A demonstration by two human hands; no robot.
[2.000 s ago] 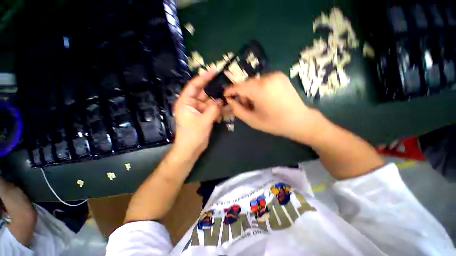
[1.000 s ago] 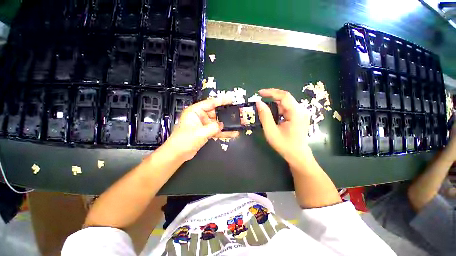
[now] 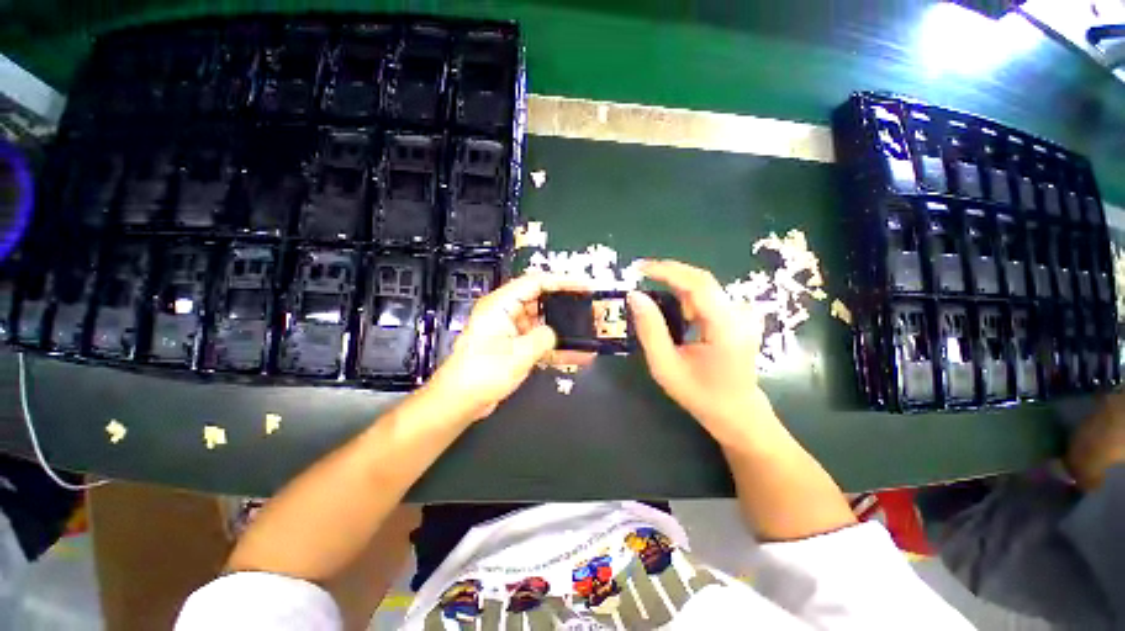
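Observation:
A black phone housing (image 3: 571, 321) is held level in both hands above the bench. A pale piece with an orange-pink tint (image 3: 611, 318) shows in its middle recess. My left hand (image 3: 500, 343) grips the housing's left end between thumb and fingers. My right hand (image 3: 701, 335) holds its right end, the thumb lying on the face near the pale piece and the fingers at the far edge. The thumb hides part of the housing. A near pile of small white-cream pieces (image 3: 590, 264) lies just beyond the housing, partly hidden by the hands.
A left blister tray (image 3: 413, 256) holds housings. A far pile of small pieces (image 3: 790, 286) lies beside the right blister tray (image 3: 875, 265). Scraps (image 3: 215, 436) lie at the front left. A pale metal strip (image 3: 679, 128) borders the green conveyor. Another person's arm (image 3: 1096, 446) is at right.
The hands were close together at a tilted housing; they now hold it level by its two ends. The view has also turned and shifted, showing more of the right tray.

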